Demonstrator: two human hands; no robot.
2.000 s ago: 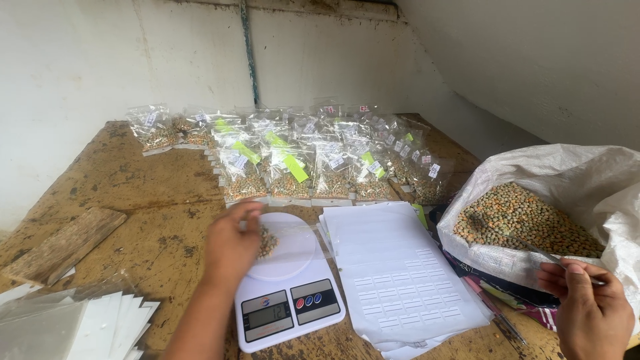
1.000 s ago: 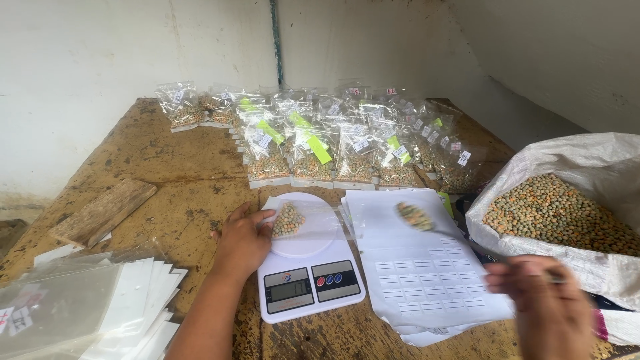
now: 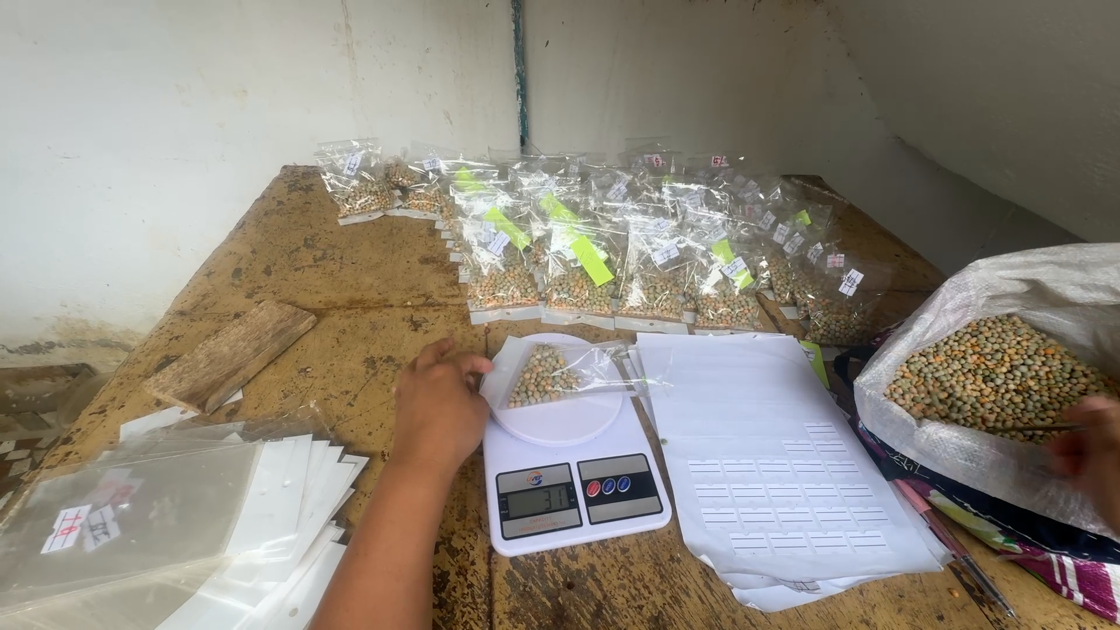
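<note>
My left hand is at the left edge of a white digital kitchen scale, its fingertips by the white end of a clear plastic bag. That bag lies on the round weighing plate with mixed dried peas or similar seeds inside; the display reads 31. My right hand, blurred and cut off by the right edge, holds the thin handle of a spoon in the large white woven sack of the same seeds. The spoon's bowl is hidden.
Many filled clear bags with tags stand along the back of the worn wooden table. Printed sheets lie right of the scale, a pen beyond them. Flat bags and a wooden block are at left.
My right hand has moved from over the sheets, where it held a spoonful of seeds, back to the sack. The bag on the scale holds more seeds than a second ago.
</note>
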